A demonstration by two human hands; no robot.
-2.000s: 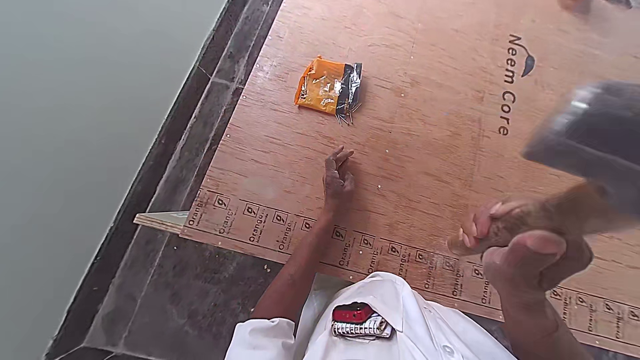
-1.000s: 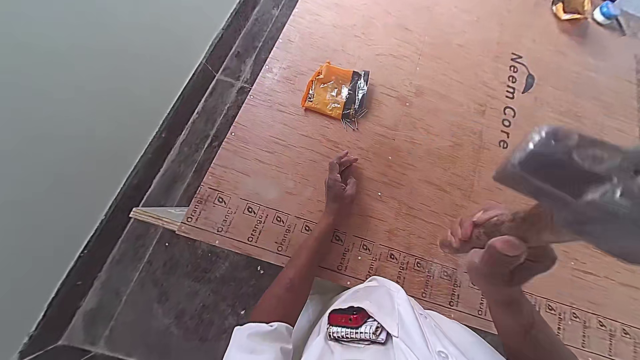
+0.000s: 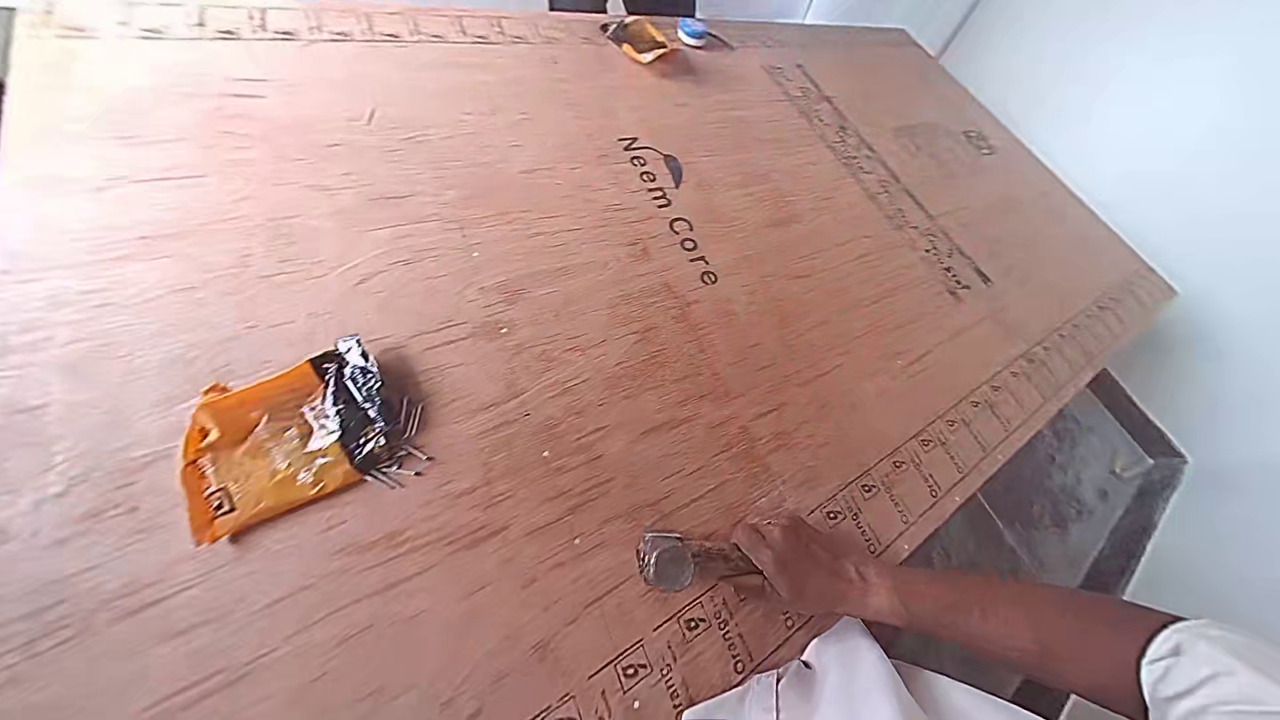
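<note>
My right hand point(image 3: 805, 568) is closed around the short wooden handle of a hammer point(image 3: 667, 562), low over the printed near edge of a large plywood sheet point(image 3: 560, 400). The hammer's metal head points left, its round face toward the camera; whether it touches the board cannot be told. My left hand is out of view. To the left, an orange and black plastic packet point(image 3: 280, 445) lies on the sheet, with several thin nails point(image 3: 402, 462) sticking out of its open right end.
At the far edge lie another torn orange packet point(image 3: 640, 40) and a small container with a blue top point(image 3: 691, 32). A white wall point(image 3: 1200, 150) stands to the right. Dark floor point(image 3: 1040, 500) shows below the board's right edge. Dark legs of something stand beyond the far edge.
The hammer, held raised near the camera before, is now lower by the board's near edge. My left hand, earlier on the sheet near the packet, is out of view. The view has swung to the right.
</note>
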